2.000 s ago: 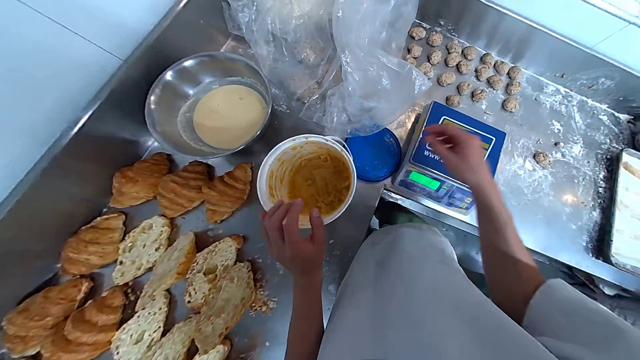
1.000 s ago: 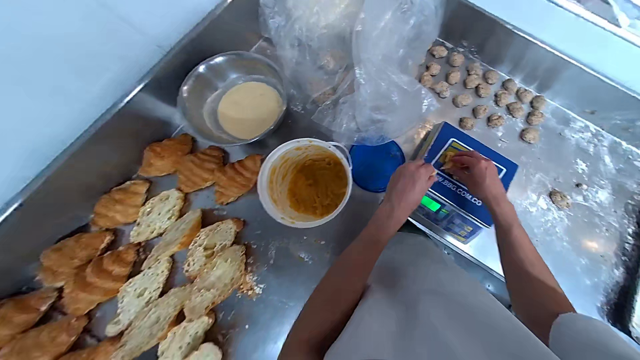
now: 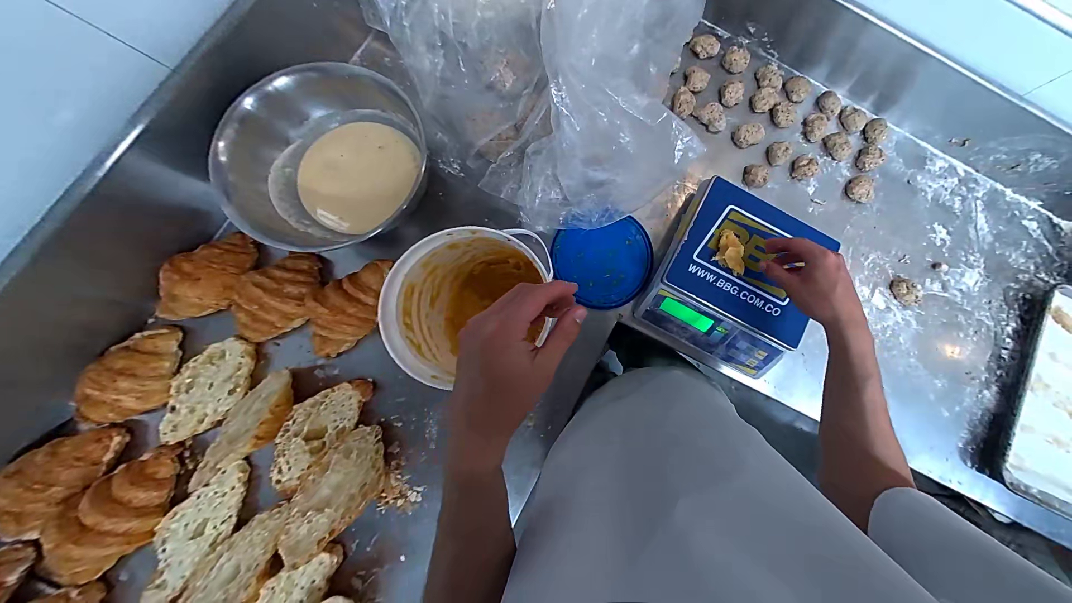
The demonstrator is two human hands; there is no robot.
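My left hand point(image 3: 515, 360) is over the right edge of a white plastic tub point(image 3: 402, 335) smeared inside with an orange-brown paste point(image 3: 481, 280). Its thumb and forefinger are apart, and no object shows between them. On the blue platform of a digital scale point(image 3: 779, 234), lit green at its display, sits a small lump of yellowish paste point(image 3: 730, 251). Just right of that lump is my right hand point(image 3: 808, 276), fingertips bent close together; whether they pinch anything is unclear. A round blue lid point(image 3: 603, 261) lies between tub and scale.
A steel bowl point(image 3: 239, 159) of pale batter stands behind whole croissants point(image 3: 130, 373) and cut croissant halves point(image 3: 209, 389). Crumpled clear plastic bags point(image 3: 603, 109) lie behind the lid. Several small dough balls point(image 3: 783, 115) rest on the floured steel; a tray point(image 3: 1038, 402) is at far right.
My left hand has moved left from the scale to the tub. My right hand has shifted off the lump, which now shows on the platform.
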